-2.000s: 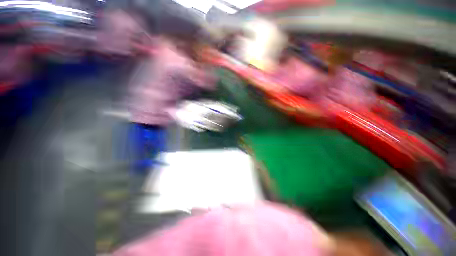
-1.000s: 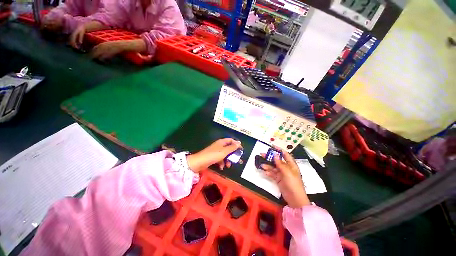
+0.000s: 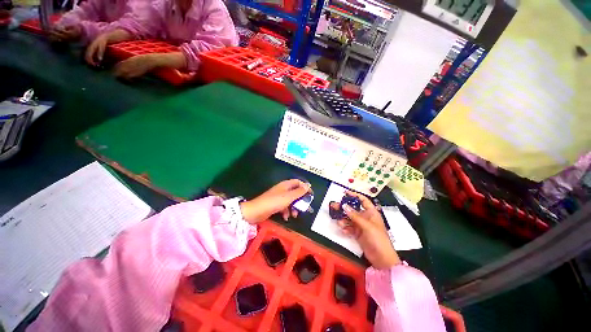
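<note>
My left hand (image 3: 278, 200) holds a smartwatch body (image 3: 302, 203) with a pale, shiny face, above the far edge of the red compartment tray (image 3: 223, 301). My right hand (image 3: 365, 222) holds a dark smartwatch body (image 3: 350, 203) over white paper slips (image 3: 403, 235). Another dark piece shows beside the right fingers; I cannot tell if it is held or lies on the paper. Several dark watches, one of them here (image 3: 251, 299), lie in the tray's pockets below my forearms.
A bench tester (image 3: 317, 148) stands beyond my hands with a calculator (image 3: 324, 102) on top. A green board (image 3: 188, 136) and record sheet (image 3: 61, 240) lie left. A yellow sheet (image 3: 518, 97) hangs right above a metal post (image 3: 518, 259). People in pink sit across, with red trays.
Since the blurred view of the hall, the view has settled on the tray and both hands. Over the last second the hands barely moved; the right-hand watch's face changed from a bluish-white patch to mostly dark.
</note>
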